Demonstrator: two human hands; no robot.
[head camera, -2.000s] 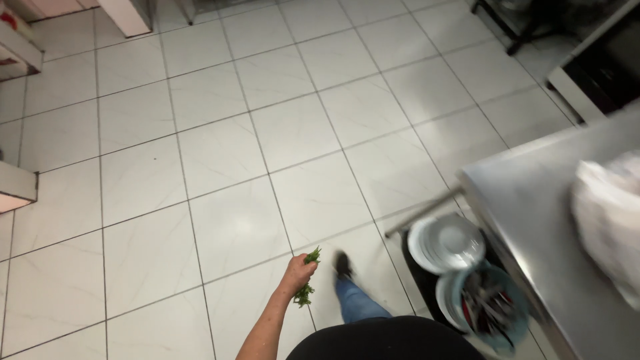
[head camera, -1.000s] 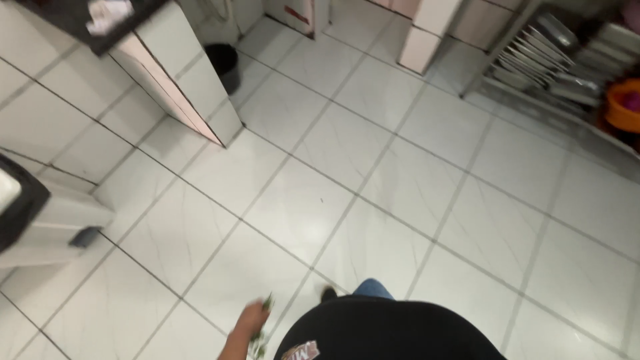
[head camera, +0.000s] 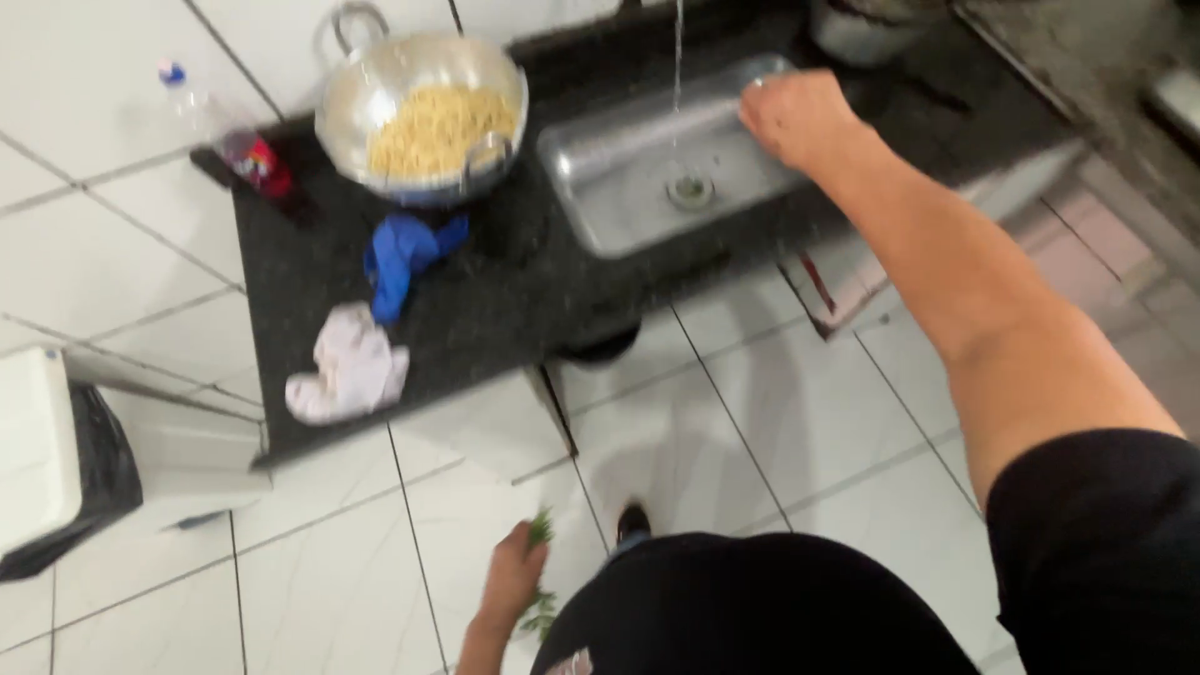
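Observation:
Low beside my body, my left hand (head camera: 517, 568) is closed around a bunch of green herbs (head camera: 541, 614), whose leaves stick out above and below the fist. My right hand (head camera: 789, 117) is over the back right part of the stainless steel sink (head camera: 600, 211), with its fingers curled; whether it holds anything is hidden. A thin stream of water (head camera: 678, 56) falls into the sink to the left of that hand, above the drain strainer (head camera: 691, 192).
On the dark stone counter (head camera: 506, 328) are a metal colander of pasta (head camera: 441, 131), a blue cloth (head camera: 401, 258), a whitish cloth (head camera: 349, 366) and a soda bottle (head camera: 251, 159). A pot (head camera: 862, 33) stands right of the sink. A lined white bin (head camera: 37, 450) is at left.
The view has swung to the counter and sink. My right hand, not visible before, now reaches over the sink. The herbs are still in my left hand.

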